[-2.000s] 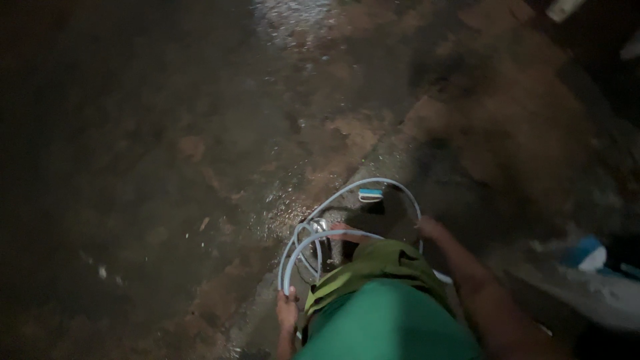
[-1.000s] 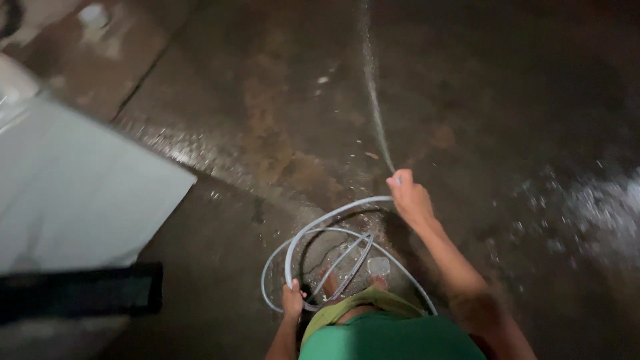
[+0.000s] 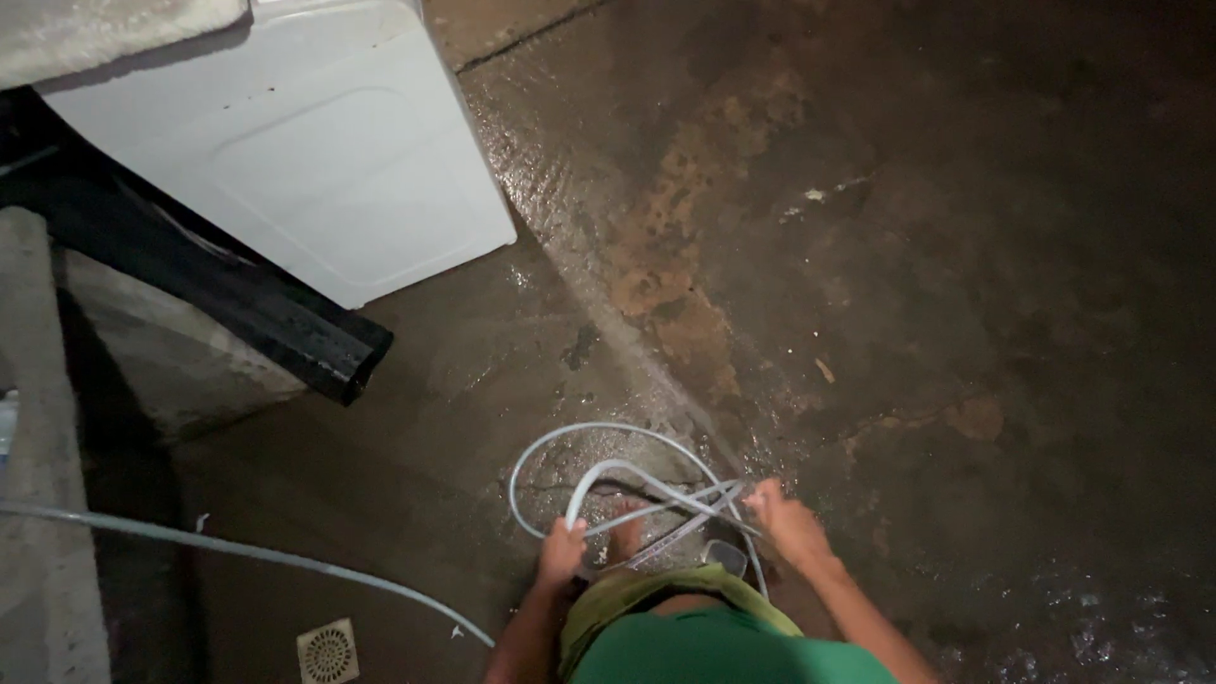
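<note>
A pale, flexible hose [image 3: 617, 426] lies in loose loops before my body, above the wet concrete floor [image 3: 855, 285]. My left hand [image 3: 563, 551] is closed around one part of it, at the lower left of the loops. On the other side, my right hand [image 3: 781, 518] grips the hose near its end, and a stream of water [image 3: 655, 370] runs from there toward the upper left. My bare foot [image 3: 624, 532] shows between the loops. A small greyish object [image 3: 725, 557] lies near my shorts; what it is, I cannot tell.
A white appliance-like panel [image 3: 332, 171] stands at the upper left, with a black trough-like piece [image 3: 256, 294] beside it. A concrete ledge [image 3: 47, 446] runs down the left edge. More hose [image 3: 285, 559] crosses the lower left, above a square floor drain [image 3: 329, 652].
The view has swung left. My right hand has come lower and nearer the loops, and the water stream now points toward the upper left instead of nearly straight up.
</note>
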